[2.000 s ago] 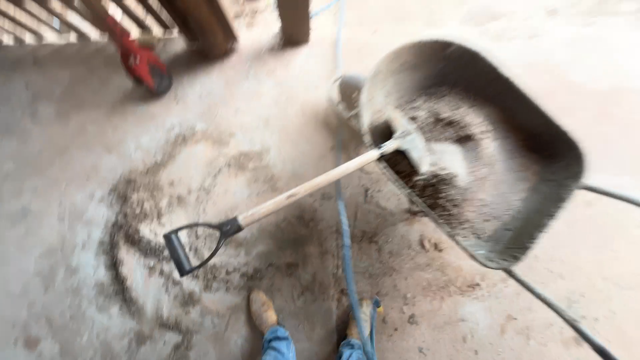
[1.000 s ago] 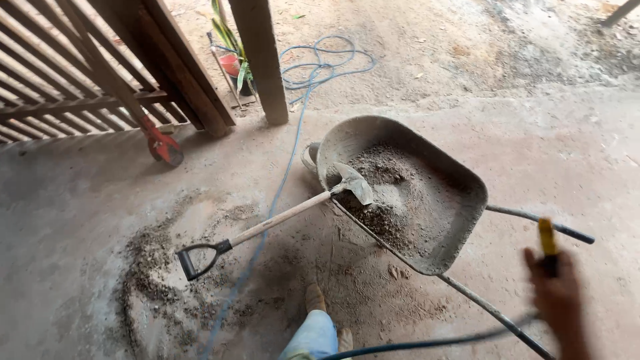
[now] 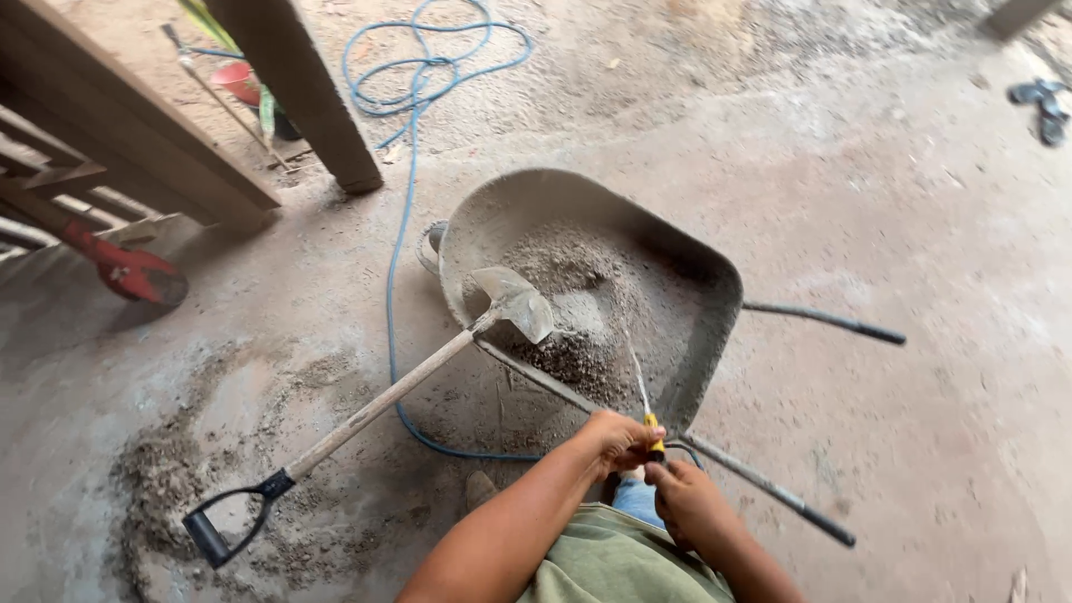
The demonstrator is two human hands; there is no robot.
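Note:
Both my hands are at a yellow and black hose nozzle (image 3: 654, 435) over the near rim of a metal wheelbarrow (image 3: 712, 335). My left hand (image 3: 618, 440) grips the nozzle's yellow front part. My right hand (image 3: 691, 498) is closed at its rear end, around the hose as far as can be seen. A thin stream of water (image 3: 638, 375) runs from the nozzle into the dry grey mix (image 3: 578, 260) in the tray. A shovel (image 3: 381, 410) leans across the left rim, its blade on the mix and its black D-handle at the lower left.
The blue hose (image 3: 392, 335) runs left of the wheelbarrow and lies coiled beyond. Spilled mix (image 3: 163, 477) lies on the concrete floor at left. A red-bladed tool (image 3: 138, 276) leans by a wooden gate (image 3: 126, 100). A wooden post (image 3: 301, 92) stands nearby; sandals (image 3: 1043, 105) lie far right.
One second ago a single hand held the nozzle out at the right. Now both hands are together at the wheelbarrow's near rim, and water flows. The shovel still rests on the tray.

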